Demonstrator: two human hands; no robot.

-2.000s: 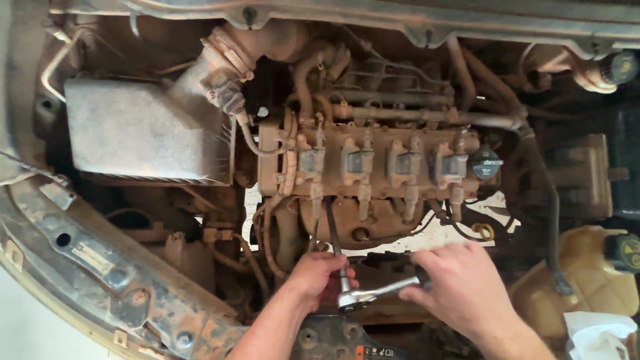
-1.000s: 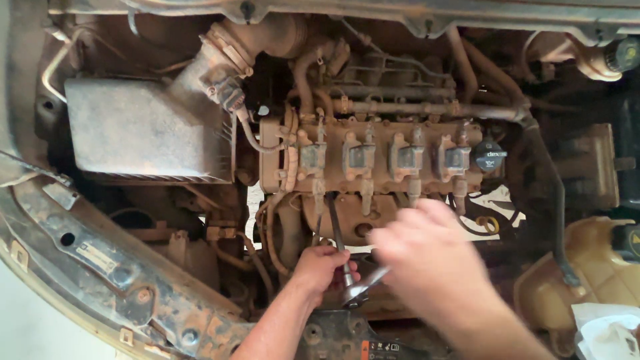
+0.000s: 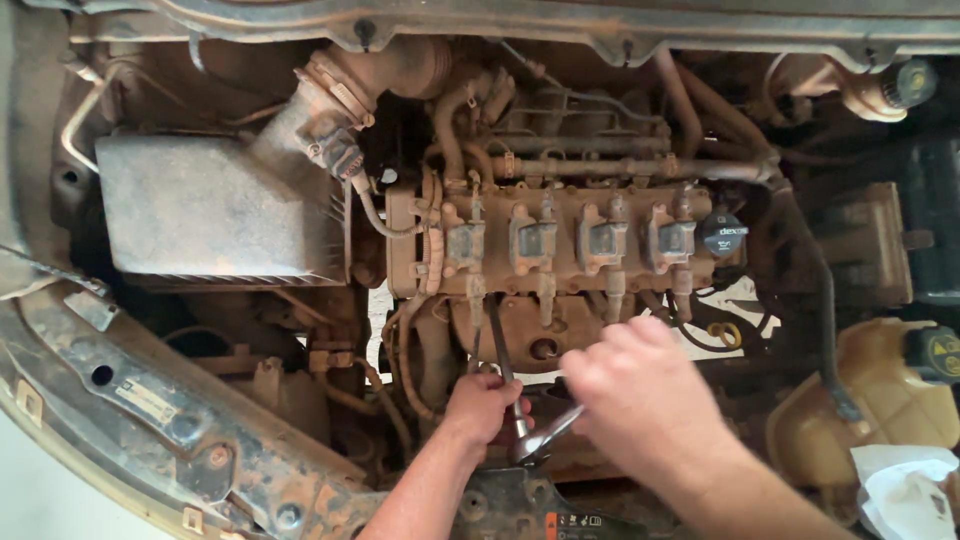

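Observation:
A ratchet wrench [image 3: 553, 436] with a long extension bar [image 3: 501, 343] reaches down in front of the dusty engine. My left hand [image 3: 484, 409] has its fingers around the lower part of the bar, close to the ratchet head. My right hand [image 3: 637, 382], slightly blurred, is closed on the ratchet's handle, which it mostly hides. The bar's far end disappears under the edge of the valve cover [image 3: 496, 217], beside the exhaust heat shield [image 3: 480, 330]. Several ignition coils [image 3: 602, 240] sit in a row on the cover.
The air filter box [image 3: 217, 210] is at the left. An oil filler cap [image 3: 724, 234] sits at the cover's right end. A coolant reservoir [image 3: 840, 390] with a white cloth or paper [image 3: 907, 487] stands at the lower right. The front crossmember [image 3: 180, 420] runs along the lower left.
My right hand, with the ratchet handle, has swung from the right of the ratchet head to a spot up and to its right. My left hand has stayed at the bar.

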